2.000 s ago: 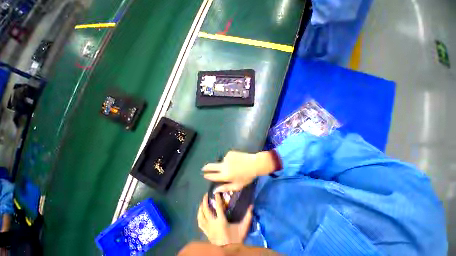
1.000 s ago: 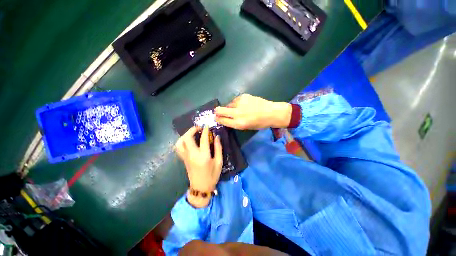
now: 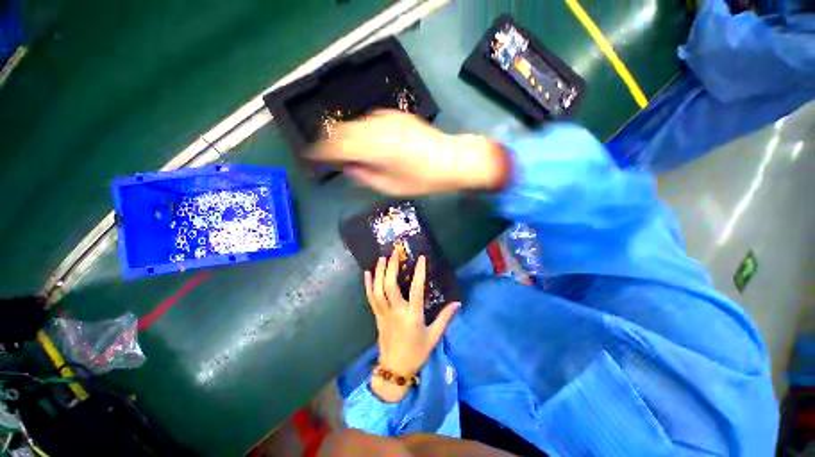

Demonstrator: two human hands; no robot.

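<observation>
A phone mid-frame with silvery and gold patches (image 3: 396, 224) lies in a black fixture (image 3: 359, 234) on the green bench. My left hand (image 3: 400, 317) rests on the lower part of the unit, fingers spread, with a bracelet at the wrist. My right hand (image 3: 407, 152) is blurred, above the near edge of the black parts tray (image 3: 413, 69); its fingertips are near one pile of small gold parts (image 3: 332, 122). Whether it holds anything cannot be seen. Another gold pile (image 3: 404, 98) shows in the tray.
A blue bin (image 3: 143, 241) of small white ring-like parts (image 3: 234, 223) stands left of the fixture. A second unit (image 3: 533, 73) in its fixture lies at the upper right. A crumpled clear bag (image 3: 103, 342) is at lower left. A pale rail (image 3: 214, 138) runs behind. A person's blue sleeve (image 3: 742, 40) shows upper right.
My right hand has left the unit and moved up over the parts tray. My left hand stays at the unit, its fingers now spread lower on it. The camera view has shifted.
</observation>
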